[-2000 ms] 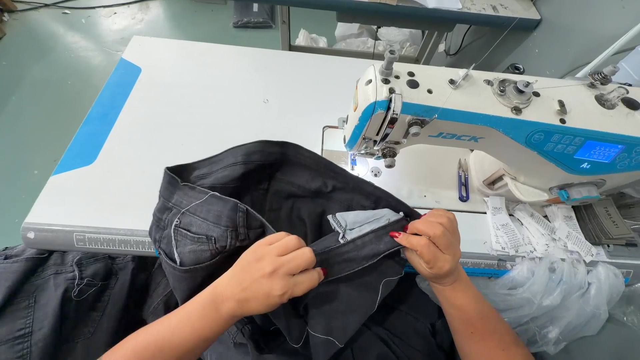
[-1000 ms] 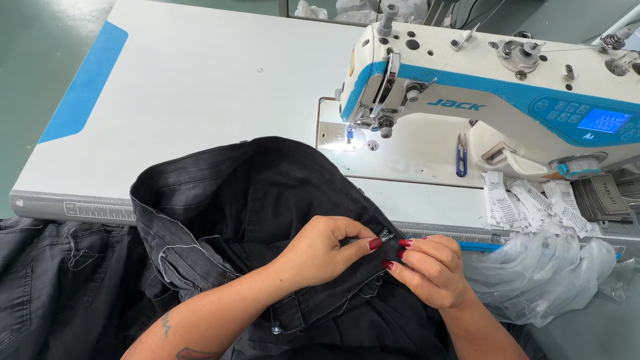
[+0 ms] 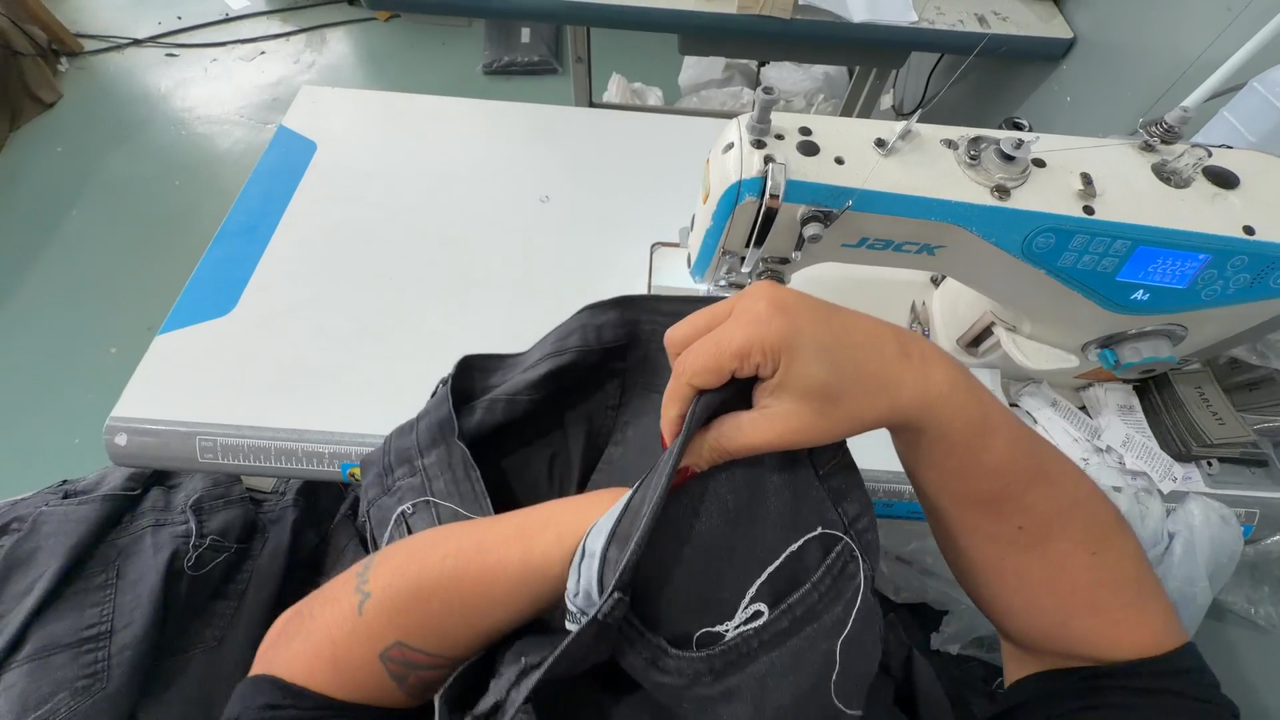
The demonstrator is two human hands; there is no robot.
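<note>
Black denim trousers (image 3: pixel 760 550) hang over the front edge of the sewing table, their waist gaping. My right hand (image 3: pixel 770 375) pinches the upper edge of the waistband between thumb and fingers, near the machine head. My left forearm reaches inside the garment, and the cloth hides my left hand. Pale pocket lining (image 3: pixel 592 570) shows beside that forearm. A loose white thread (image 3: pixel 745 615) dangles by a curved pocket seam. Just behind the cloth stands the Jack sewing machine (image 3: pixel 900 245); its needle area is covered by my right hand and the fabric.
More black trousers (image 3: pixel 100 600) lie at the lower left. Thread snips (image 3: pixel 918 318) rest under the machine arm. White labels (image 3: pixel 1110 430), dark labels (image 3: pixel 1205 410) and clear plastic bags (image 3: pixel 1180 540) are at the right. The white tabletop (image 3: pixel 450 230) extends left; another table (image 3: pixel 980 25) stands behind.
My left hand has gone from the waistband edge into the trousers, out of sight. My right hand has moved up and holds the waistband raised.
</note>
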